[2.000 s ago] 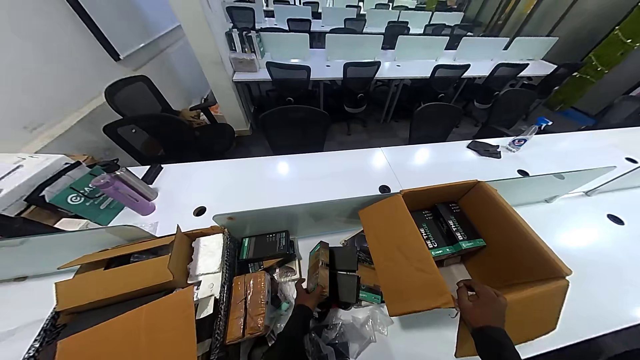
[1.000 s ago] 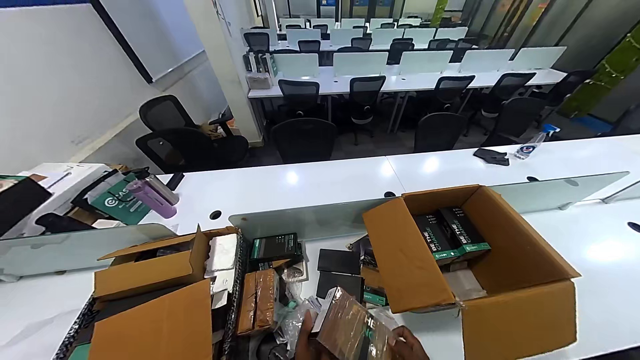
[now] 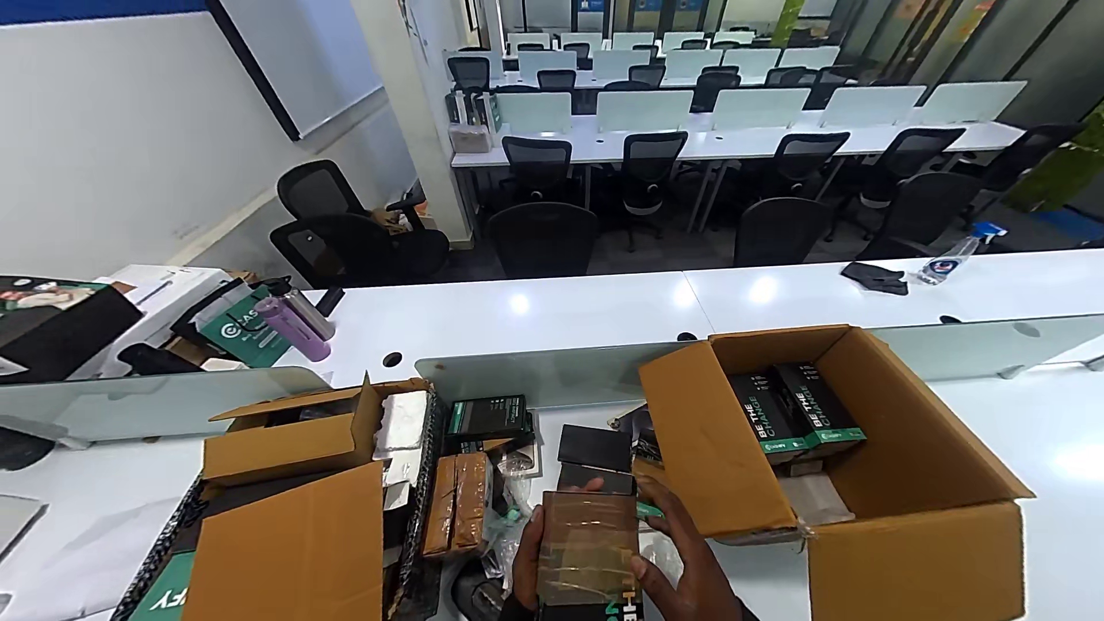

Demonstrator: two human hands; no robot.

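A dark retail box with brown tape across it [image 3: 589, 548] is held upright between my two hands at the bottom middle. My left hand [image 3: 528, 561] presses on its left side, and my right hand [image 3: 681, 561] grips its right side. Just behind it lie black boxes [image 3: 595, 448]. To the right, a large open cardboard box [image 3: 914, 552] holds two black and green printed boxes [image 3: 798, 410]. Brown taped packages [image 3: 459, 504] and clear plastic wrap [image 3: 513, 500] are left of my hands.
An opened cardboard carton [image 3: 289, 552] with raised flaps is at the left. A low glass divider [image 3: 552, 375] runs behind the items. Past it stand a purple bottle [image 3: 293, 328], a spray bottle [image 3: 957, 259] and a dark cloth [image 3: 875, 278] on the white desk.
My right hand has left the large cardboard box, where it was two seconds ago. Both hands now hold the taped box, which is turned more upright than one second ago.
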